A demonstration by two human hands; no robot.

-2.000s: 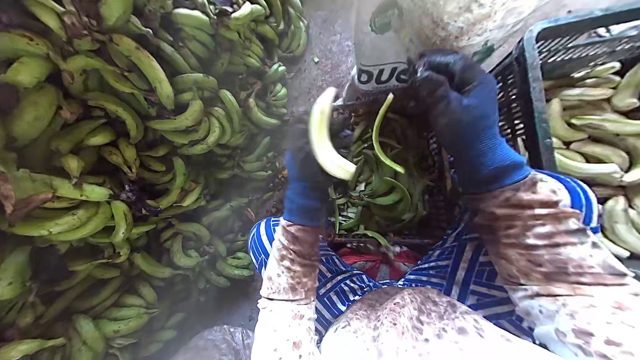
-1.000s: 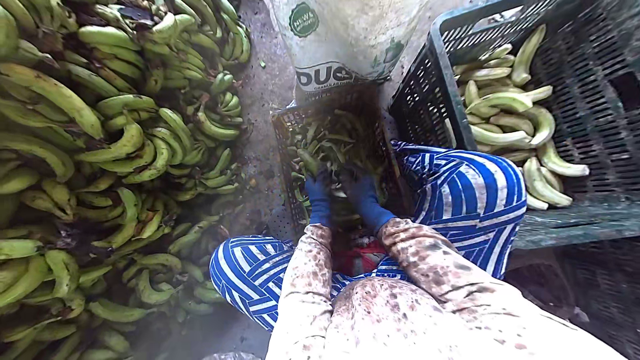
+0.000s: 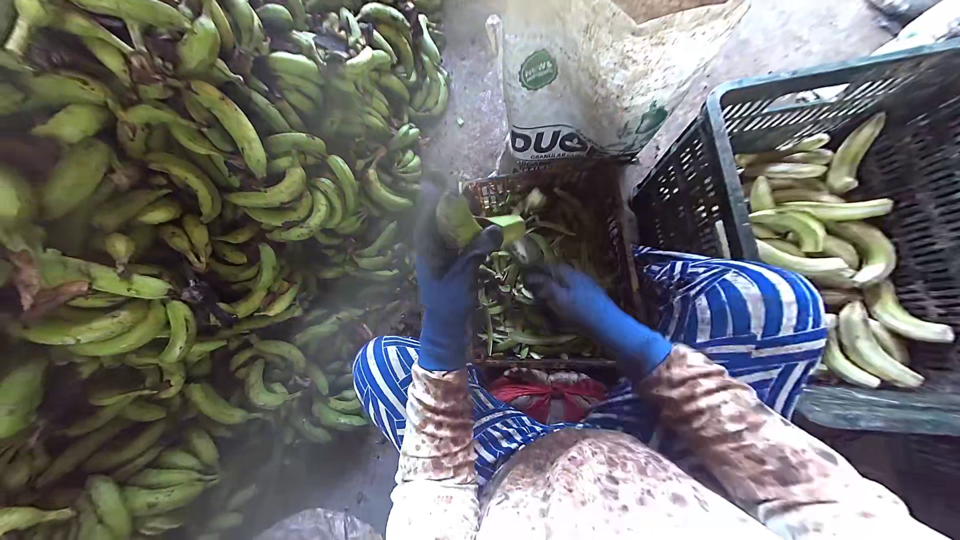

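Observation:
My left hand (image 3: pixel 450 251), in a blue glove with a dark palm, grips a green plantain (image 3: pixel 456 219) above the left side of a crate (image 3: pixel 619 247) of peelings. A strip of green peel (image 3: pixel 508 227) stands out at the fruit's right side. My right hand (image 3: pixel 559 289), in a matching glove, is closed beside it, over the green peelings (image 3: pixel 525 330); something small and pale, perhaps a blade, shows at its fingertips, blurred. What it is cannot be told.
Unpeeled green plantains (image 3: pixel 277 195) are heaped at the left. Peeled plantains (image 3: pixel 862 240) lie in a dark plastic crate (image 3: pixel 724 165) at the right. A printed white sack (image 3: pixel 570 82) lies beyond the peelings crate.
Two seconds ago my left hand held a mostly peeled plantain; one second ago both hands were down in the peelings. Now my left hand is raised at the left with a green plantain.

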